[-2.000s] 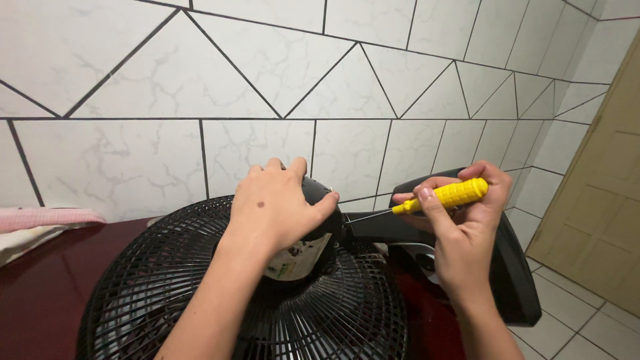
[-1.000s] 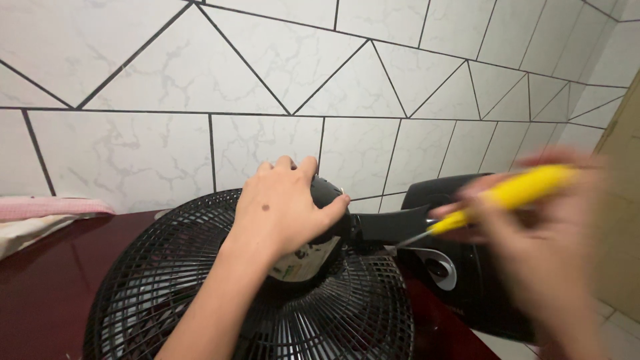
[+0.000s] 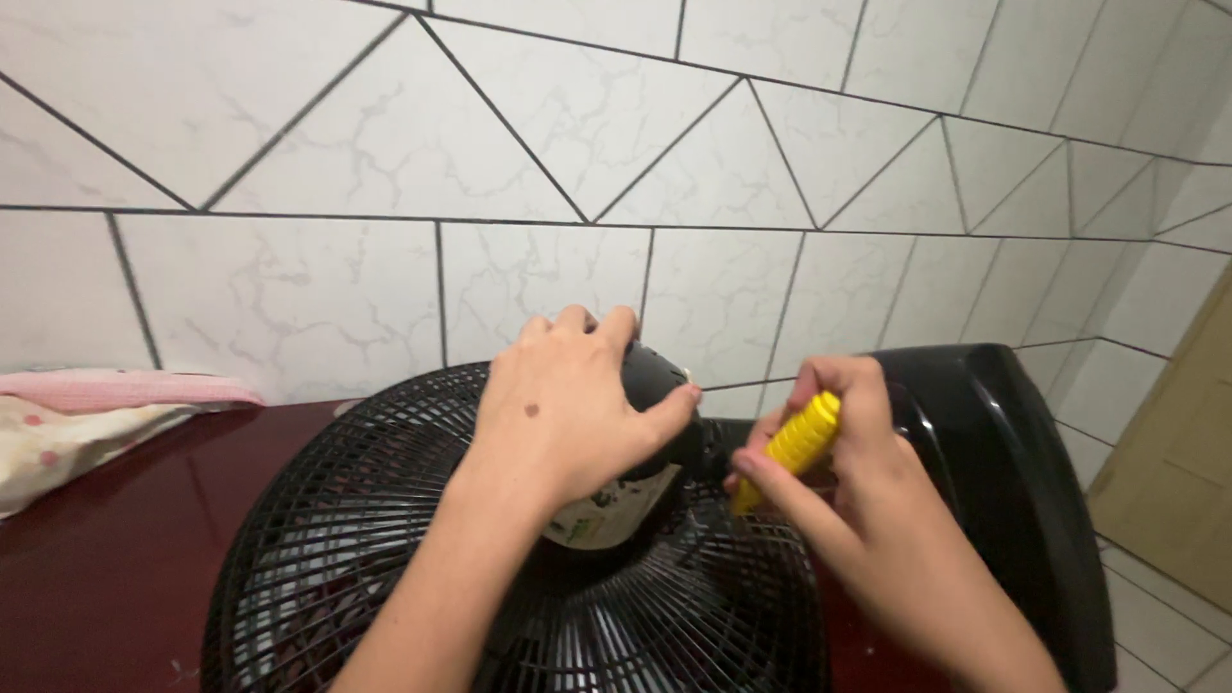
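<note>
A black electric fan lies with its round wire grille (image 3: 366,539) down on a dark red surface. My left hand (image 3: 568,414) grips the fan's black motor housing (image 3: 654,375) from above, thumb on its right side. On the housing is a label bearing writing. My right hand (image 3: 847,452) holds a screwdriver by its yellow ribbed handle (image 3: 804,433), beside the neck joint (image 3: 714,448) right of the housing. The handle tilts down to the left; the shaft and tip cannot be made out. The fan's glossy black base (image 3: 1001,481) stands at the right, behind my right hand.
Pink and cream patterned cloth (image 3: 106,404) lies on the dark red glossy surface (image 3: 115,558) at the left. A white tiled wall (image 3: 539,144) with dark joints rises behind the fan. A beige door (image 3: 1174,462) and tiled floor show at the far right.
My right hand swung out to the right with the screwdriver, then came back in to the neck joint, the handle now steeper. The black base has turned. My left hand has stayed on the housing.
</note>
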